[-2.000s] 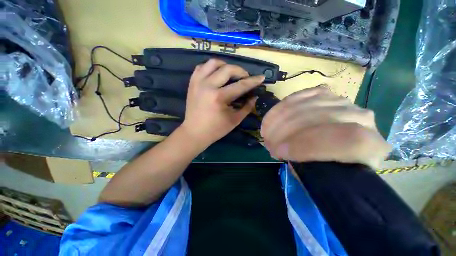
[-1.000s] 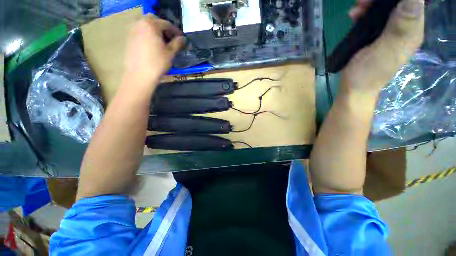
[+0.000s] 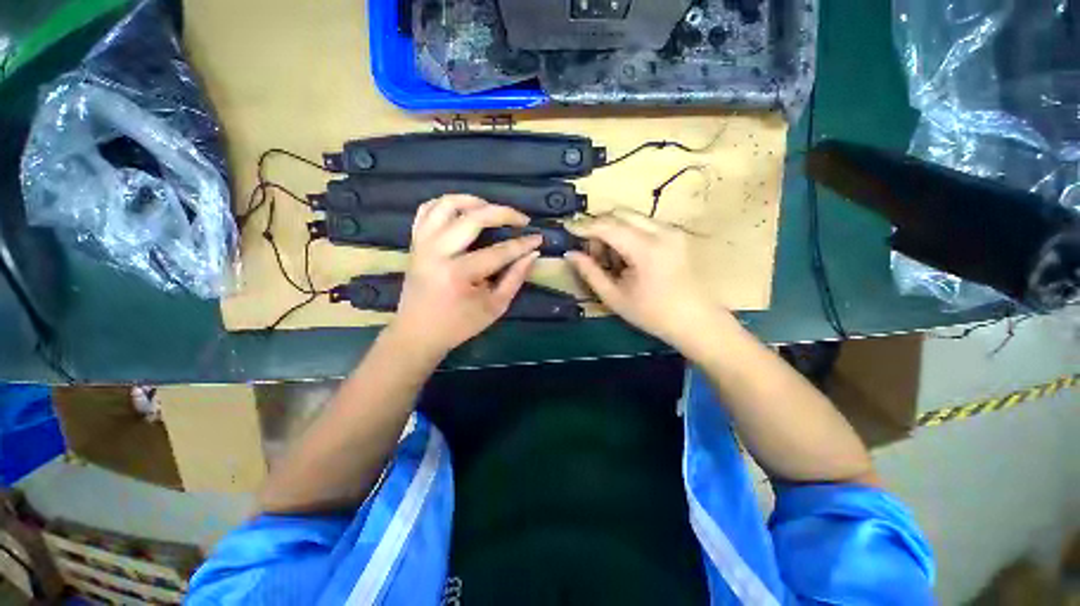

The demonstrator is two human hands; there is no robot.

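Note:
Several slim black housings lie in parallel on the tan cardboard sheet [image 3: 722,284]. The top housing [image 3: 474,156] has a round disc near each end and thin wires at both tips. A second housing [image 3: 391,192] lies just below it. My left hand [image 3: 464,266] holds the third housing [image 3: 367,227] near its right end, fingertips on its top. My right hand [image 3: 640,266] pinches that housing's right tip; whether it also holds a small part cannot be seen. The lowest housing [image 3: 551,305] lies partly under my left hand.
A black electric screwdriver [image 3: 947,219] hangs at the right. Behind the sheet is a blue tray [image 3: 397,71] with a speckled dark liner and a grey feeder machine [image 3: 580,26]. Crumpled clear bags lie at the left [image 3: 130,178] and right [image 3: 983,107]. Black wires trail at both sides.
My left hand has come back from the tray to the housings. My right hand has let go of the screwdriver and moved in to the third housing's right end.

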